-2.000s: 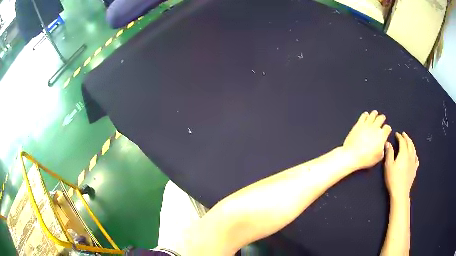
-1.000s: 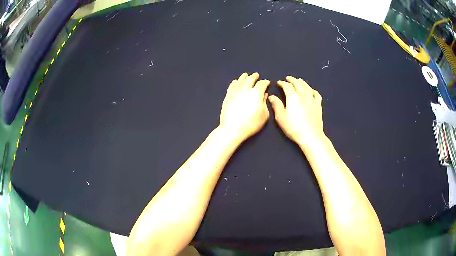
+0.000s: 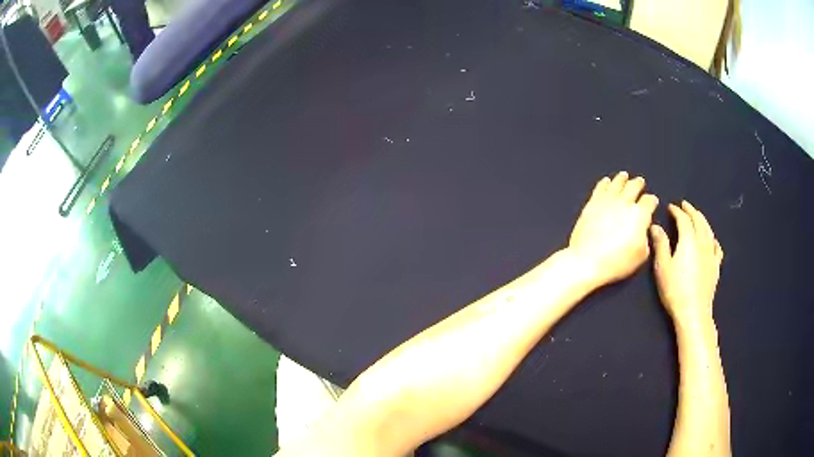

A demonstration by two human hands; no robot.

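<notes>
The pressing table cover is a very large black cloth surface with curved edges and loose pale threads. My left hand lies palm down on it, right of the middle of the view, with fingers bent and slightly apart. My right hand lies just to its right, thumb and fingers apart, also on the cover. Both hands are bare. I see nothing held in them; the undersides of the palms are hidden.
A padded purple-navy bar is beyond the table at the upper left. A yellow-framed trolley with brown boards stands on the green floor at the lower left. A metal stand is at the far left.
Against one second ago, the view has turned left, so the hands appear farther right and the trolley shows again. The hands stay resting on the cover.
</notes>
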